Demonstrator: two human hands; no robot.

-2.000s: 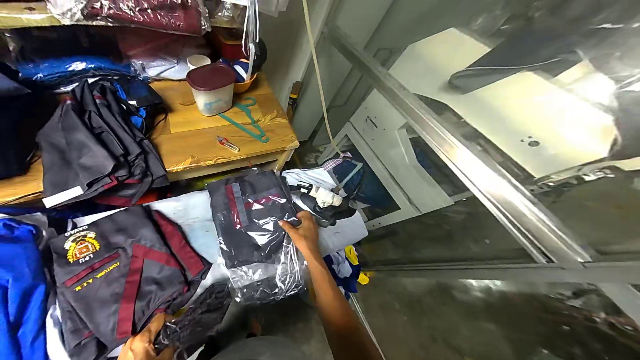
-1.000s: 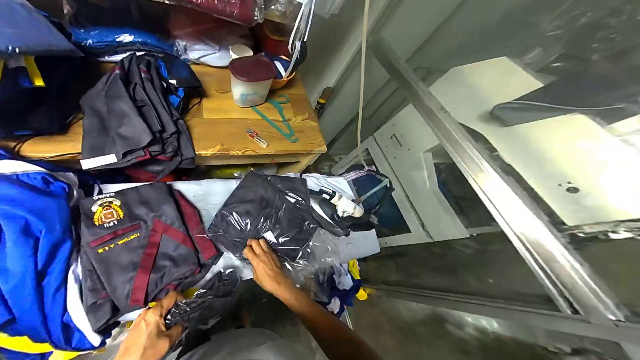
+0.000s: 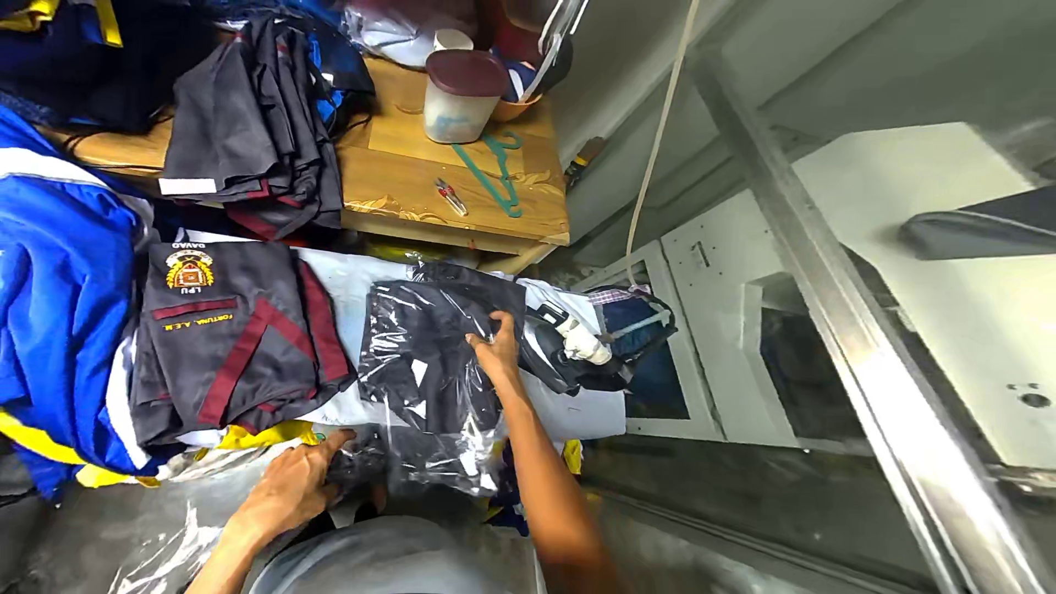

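Note:
In the head view, a dark folded garment in a clear plastic bag lies near the middle of the white-covered surface. My right hand rests on its upper right part, thumb and fingers apart. My left hand is at the front edge, its fingers on a crumpled dark bundle in clear plastic; how firmly they hold it is hard to tell. To the left lies a folded dark grey garment with maroon bands and an embroidered emblem. Black straps and white cloth lie right of the bag.
Blue and white cloth is heaped at the left. On the wooden table behind are dark folded garments, a lidded plastic tub, red-handled thread snips and a green hanger. A metal-framed glass panel stands at the right.
The bagged garment now lies flatter, with its dark folded side up; two seconds ago maroon trim showed through the plastic. My right hand has shifted to its upper right part.

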